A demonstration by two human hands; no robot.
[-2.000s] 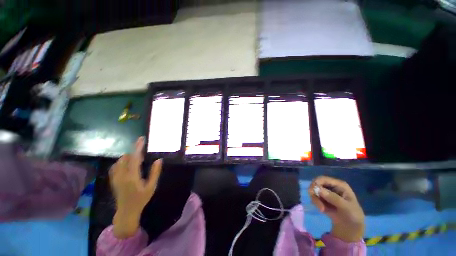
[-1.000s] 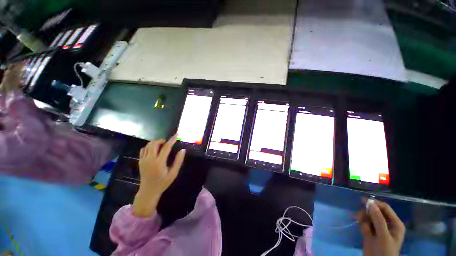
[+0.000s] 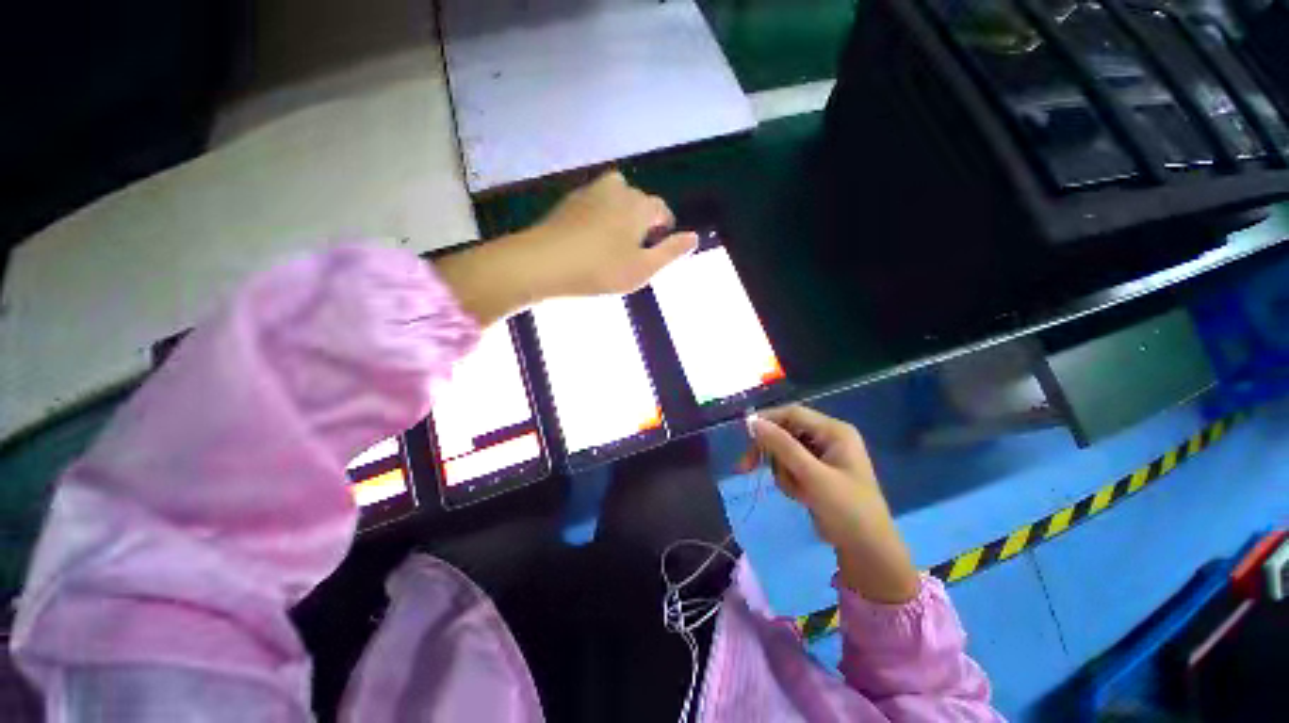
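Observation:
The rightmost smartphone [image 3: 718, 328] lies in the black tray with a bright white screen and green and orange at its bottom. More lit phones lie to its left, partly covered by my left sleeve. My left hand [image 3: 601, 240] reaches across to the top edge of the rightmost phone, thumb on that edge, other fingers bent; whether it holds anything is hidden. My right hand [image 3: 827, 480] pinches a small white plug [image 3: 752, 422] just below that phone's bottom edge; whether they touch is unclear. A thin white cord [image 3: 683, 600] hangs looped at my lap.
A thick black tray block with dark, unlit phones [image 3: 1081, 134] stands at the upper right. Cream [image 3: 339, 170] and pale grey boards [image 3: 594, 85] lie behind the phones. The bench edge [image 3: 975, 343] runs to the right. Yellow-black tape [image 3: 1053, 520] marks the blue floor. Blue and red items lie lower right.
The view has turned right. My left hand has moved from the leftmost phone across to the rightmost phone's top edge. My right hand has brought the white plug to that phone's bottom edge.

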